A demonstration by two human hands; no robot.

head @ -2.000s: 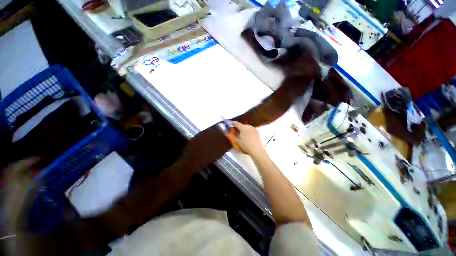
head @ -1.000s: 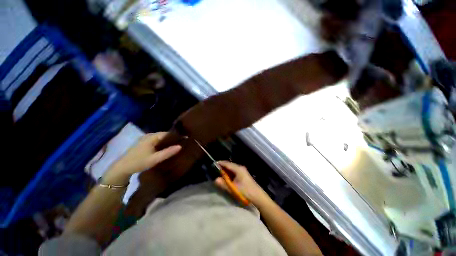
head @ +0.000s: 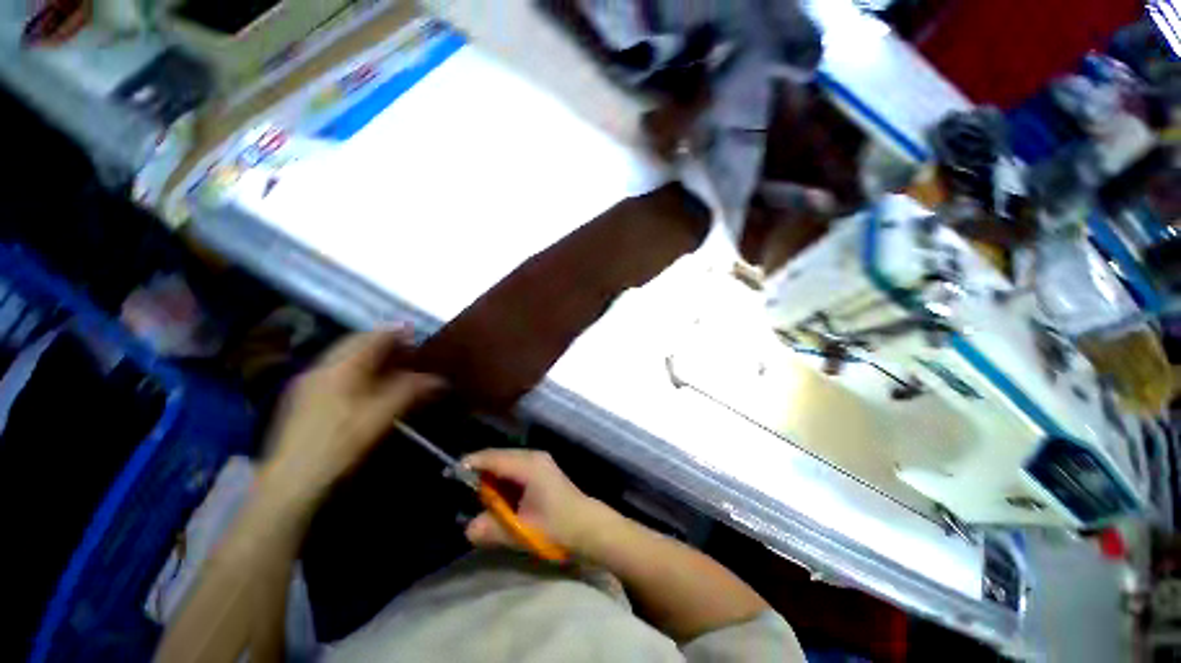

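The brown fabric piece lies over the white sewing table, from the heap behind the machine down across the table's front edge. My left hand is blurred and holds the near end of the brown piece at the edge. My right hand holds the scissors by their orange handle. The silver blades point up and left toward my left hand, just below the fabric. I cannot tell whether the blades touch the fabric.
The sewing machine stands at the right of the table. Grey and brown strips are heaped behind it. The blue basket is at the lower left, beside my left arm. A tray sits at the upper left.
The view has shifted, showing more of the table and machine. Since one second ago, the blades have come away from the fabric, and the brown piece no longer trails over my lap.
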